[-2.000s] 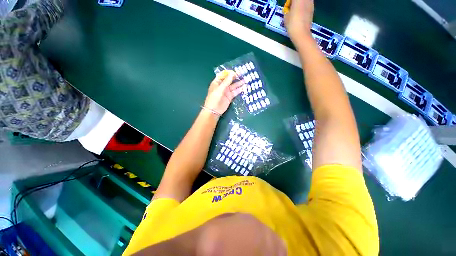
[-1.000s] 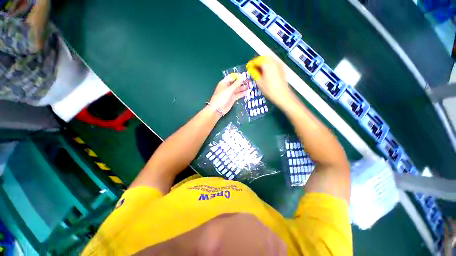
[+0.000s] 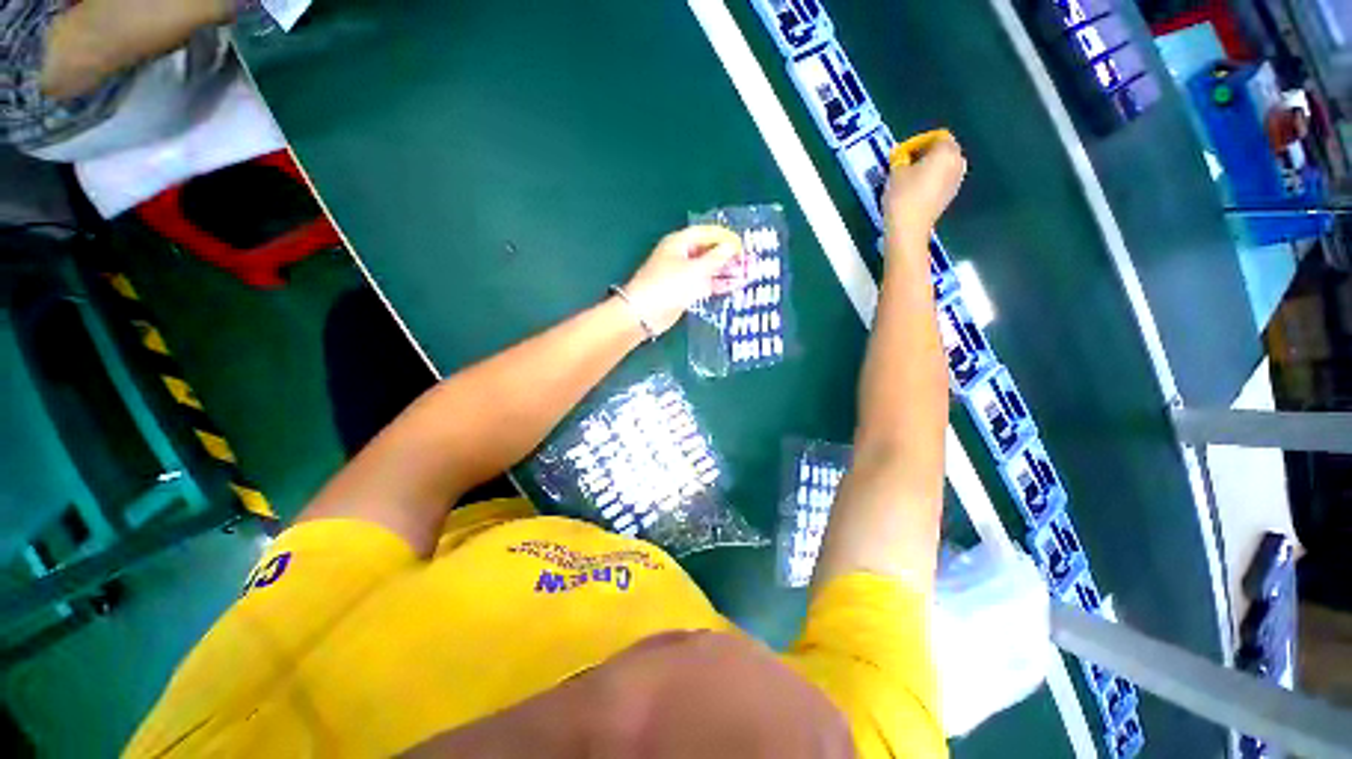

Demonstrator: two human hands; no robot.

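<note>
My left hand (image 3: 687, 273), with yellow on its fingertips, holds the left edge of a clear sheet (image 3: 758, 319) with rows of small white pads on the green bench. My right hand (image 3: 922, 181), with yellow finger cots, is over the row of blue-framed units (image 3: 1002, 420); whether it holds a pad is too small to tell. A second clear sheet of white pads (image 3: 641, 457) lies nearer my body. A third sheet (image 3: 814, 497) lies partly behind my right forearm.
A whitish sheet stack (image 3: 986, 630) is at the lower right, beside a grey metal bar (image 3: 1186, 679). A white strip (image 3: 793, 156) divides the green bench. A person's arm (image 3: 134, 45) is at the upper left, near a red stool (image 3: 245, 245). A dark tray (image 3: 1105, 60) is at the upper right.
My right hand has moved from the pad sheet by my left hand out to the row of blue-framed units. My left hand remains at the sheet. The view has turned.
</note>
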